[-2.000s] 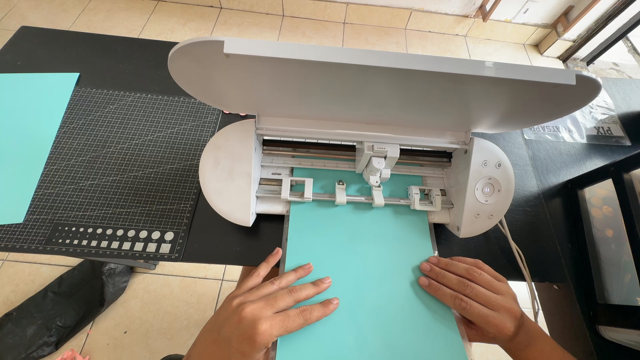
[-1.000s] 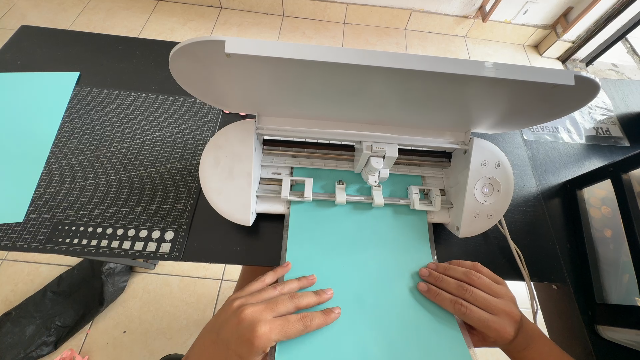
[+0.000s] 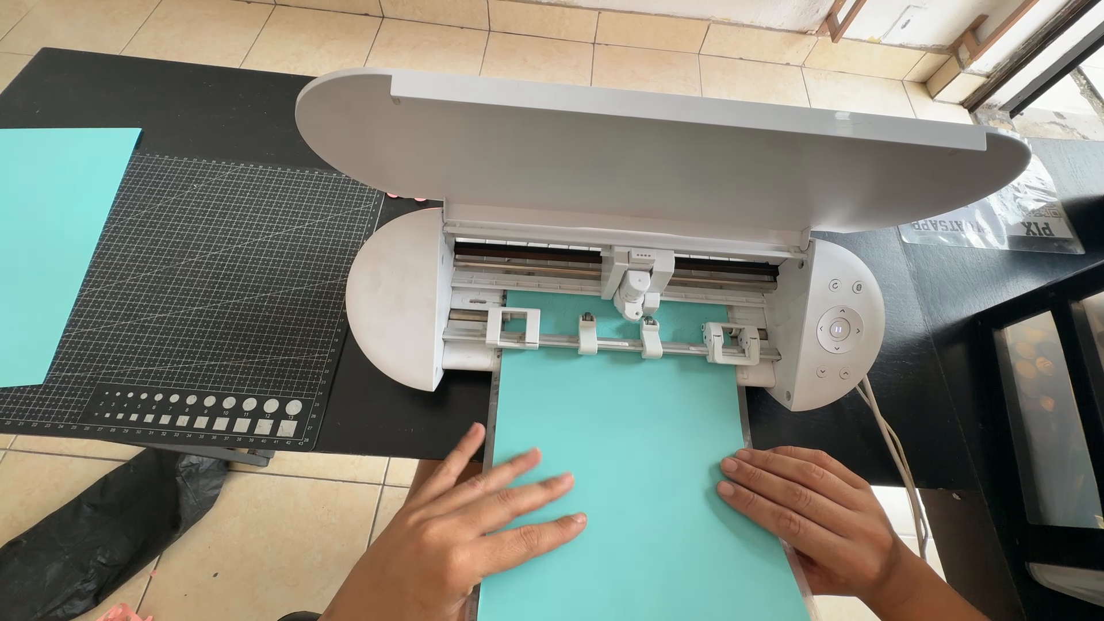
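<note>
A white cutting plotter (image 3: 828, 259) stands on the black table with its lid (image 3: 655, 155) raised. A turquoise sheet (image 3: 621, 431), with a dark mat edge showing along its sides, runs under the roller bar and the tool carriage (image 3: 636, 280). On the sheet's left side rests my left hand (image 3: 483, 517), its fingers spread and laid flat, holding nothing. My right hand (image 3: 802, 509) lies over the right edge, fingers together on the surface; its thumb is hidden, so I cannot tell whether it pinches the edge.
A gridded cutting mat (image 3: 216, 259) lies left of the machine, partly under another turquoise sheet (image 3: 60, 241). Cables (image 3: 897, 466) hang at the machine's right. Behind them are a clear plastic bag (image 3: 992, 216) and a black-framed case (image 3: 1044, 414). A black bag (image 3: 112, 526) is below the table.
The sheet under my hands has shifted slightly toward the machine's front side, with small movements of my left fingers. My right hand stays at the right edge.
</note>
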